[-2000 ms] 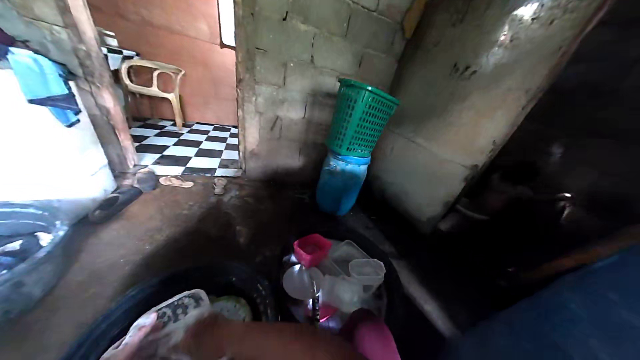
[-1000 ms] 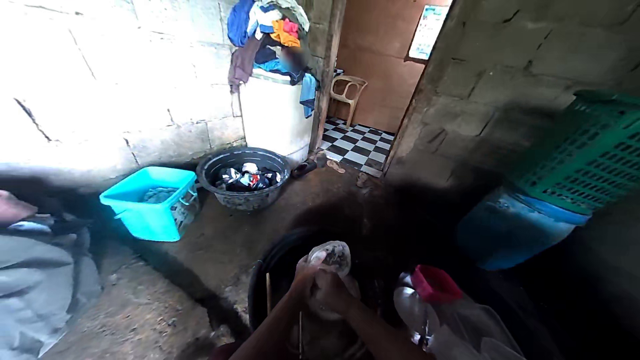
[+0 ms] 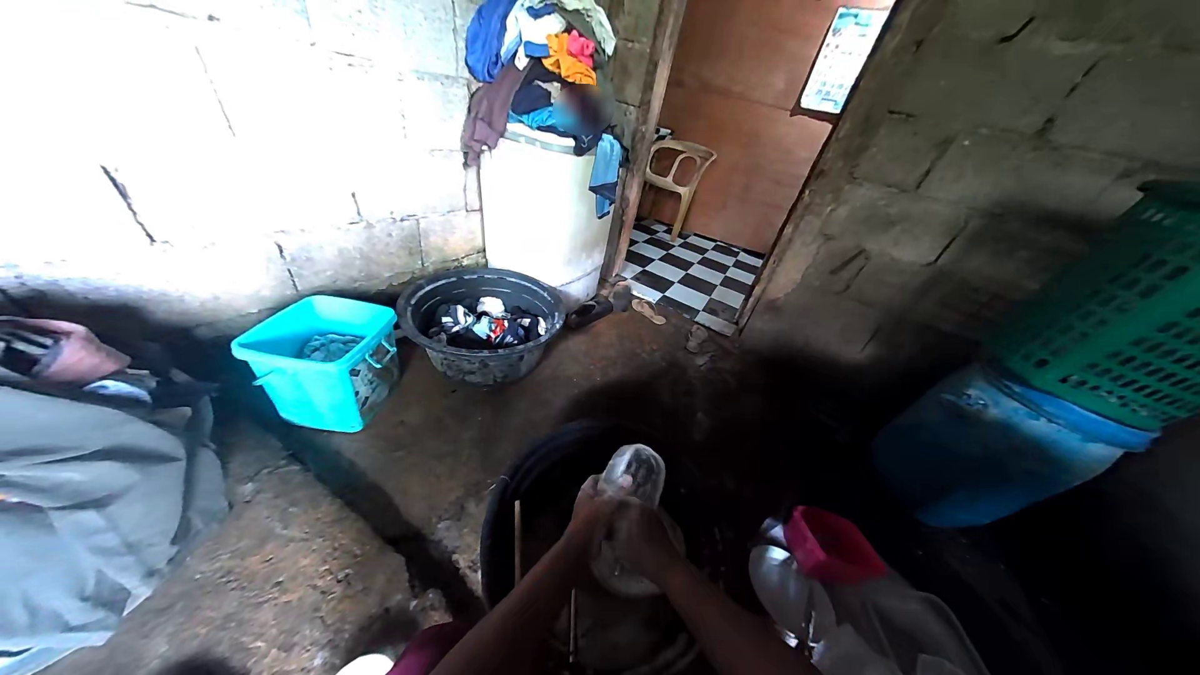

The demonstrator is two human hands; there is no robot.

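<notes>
Over a black basin (image 3: 497, 525) on the floor, my left hand (image 3: 591, 511) holds a clear plastic container (image 3: 639, 473), its fingers round the near edge. My right hand (image 3: 642, 539) is against the same container, partly over it; its fingers are hard to make out in the dark. Below the hands, a pale round dish (image 3: 623, 581) shows in the basin. A thin stick (image 3: 517, 544) stands against the basin's left side. To the right lie a pink plastic container (image 3: 834, 544) and clear plastic containers (image 3: 900, 623).
A turquoise bucket (image 3: 314, 375) and a dark basin of clothes (image 3: 483, 366) stand by the block wall. Clothes top a white drum (image 3: 544, 216). A green basket (image 3: 1116, 319) rests on a blue drum (image 3: 1012, 450) at right. Grey fabric (image 3: 84, 506) lies at left.
The view has swung left since the first frame. There, a hand was at a pale patterned item over the basin; now both hands are together at the clear container.
</notes>
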